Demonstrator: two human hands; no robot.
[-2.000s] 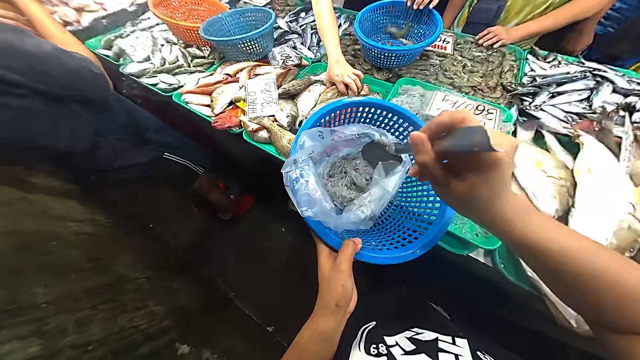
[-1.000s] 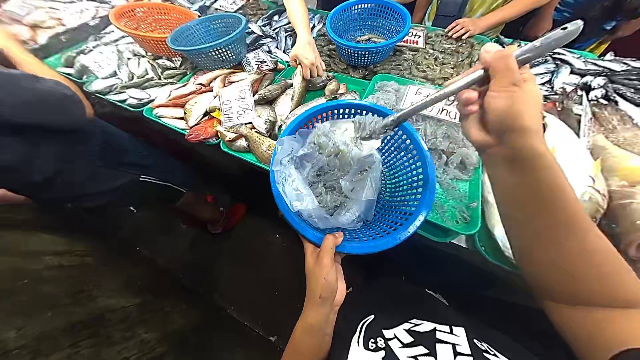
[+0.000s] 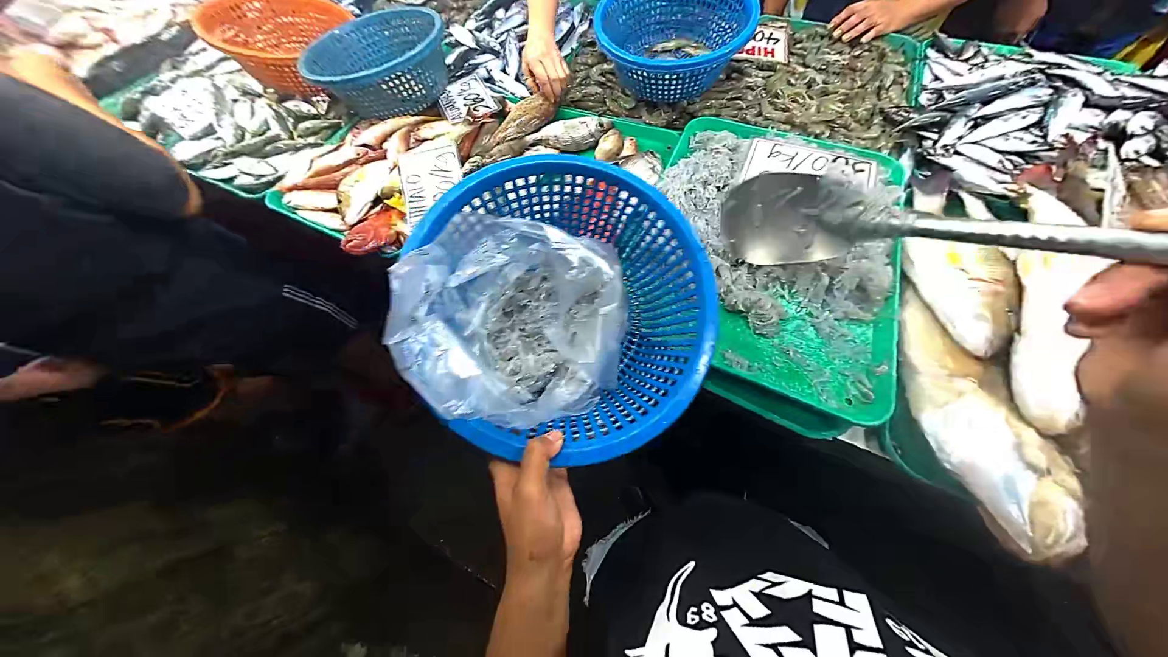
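My left hand (image 3: 538,506) grips the near rim of a blue plastic basket (image 3: 671,301), thumb over the edge. Inside the basket lies an open clear plastic bag (image 3: 447,310) holding small greyish, translucent shrimp (image 3: 529,338). At the right edge my right hand (image 3: 1127,319), partly cut off by the frame, is closed round the handle of a large metal spoon (image 3: 785,219). The spoon's bowl is over a green tray (image 3: 808,365) of the same shrimp, with some clinging where bowl and handle join. A handwritten price card (image 3: 803,162) stands in that tray.
Fish trays surround this: large pale fish (image 3: 976,429) at right, silvery fish (image 3: 1013,109) behind, reddish fish (image 3: 365,187) at left. Beyond are darker shrimp (image 3: 803,82) and blue (image 3: 675,78), grey-blue (image 3: 374,68) and orange (image 3: 265,36) baskets. Another person's hand (image 3: 545,68) touches a fish; a person in dark clothing stands left.
My right hand has moved right with the spoon, from over the bag in the basket to over the green shrimp tray. My left hand still holds the basket.
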